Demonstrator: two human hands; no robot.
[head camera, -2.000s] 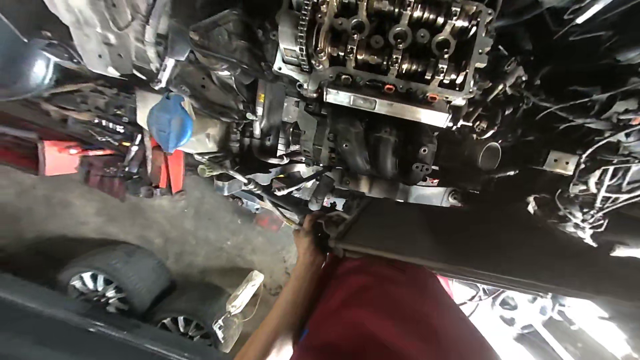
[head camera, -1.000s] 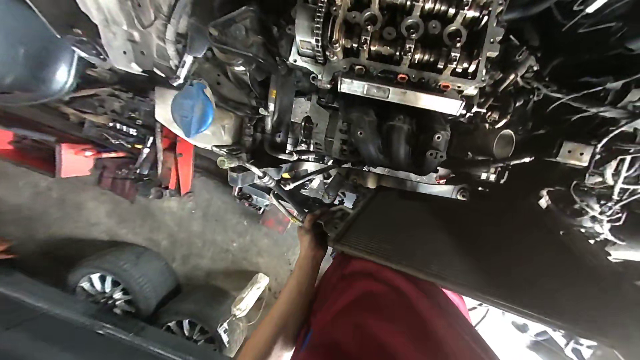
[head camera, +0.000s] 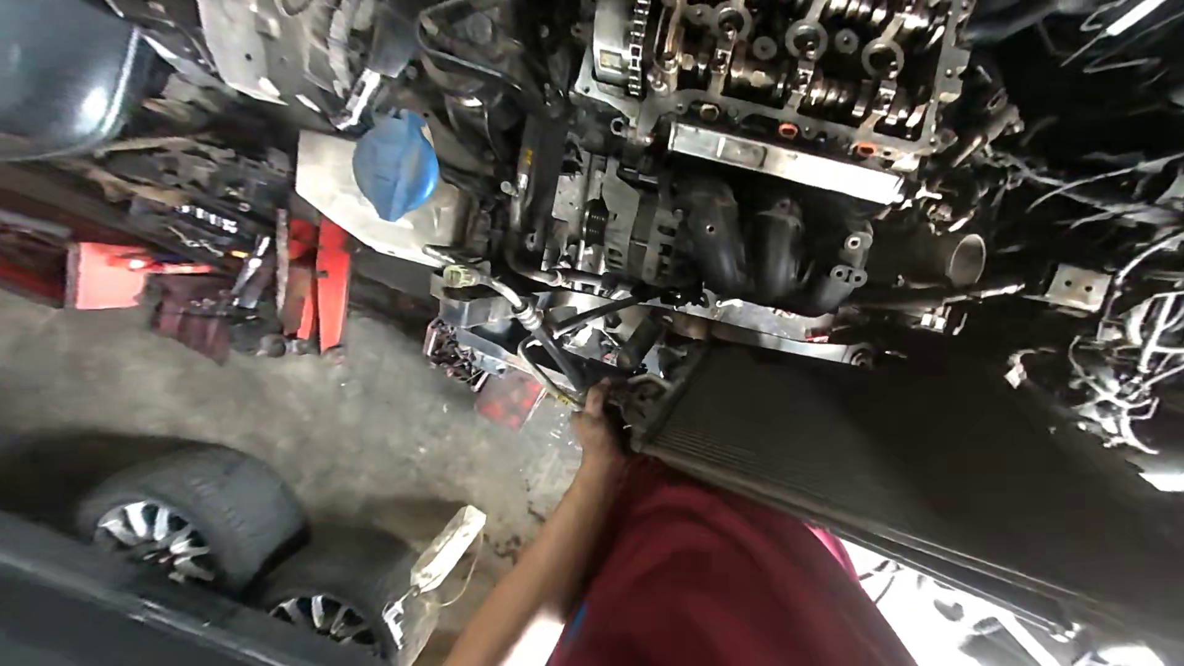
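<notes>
My left hand (head camera: 599, 425) is at the near left corner of a dark radiator or condenser (head camera: 795, 435), beside the lower end of a black and metal hose line (head camera: 546, 338). Its fingers are partly hidden in shadow, so whether they grip the corner or the hose cannot be told. My right hand is out of view. Beyond the radiator sits an engine with its camshafts (head camera: 814, 92) exposed, a timing chain (head camera: 638, 46) at their left end and a black intake manifold (head camera: 777, 240) below them. An alternator (head camera: 638, 222) lies left of the manifold.
A white fluid reservoir (head camera: 324, 190) with a blue cap (head camera: 396, 166) stands left of the engine. Red metal parts (head camera: 333, 287) lie farther left. Two wheels with tyres (head camera: 199, 509) are on the concrete floor (head camera: 398, 407) at lower left. Loose wiring (head camera: 1138, 351) hangs at the right.
My left hand stays by the radiator corner throughout. The view has shifted a little; nothing else has plainly changed.
</notes>
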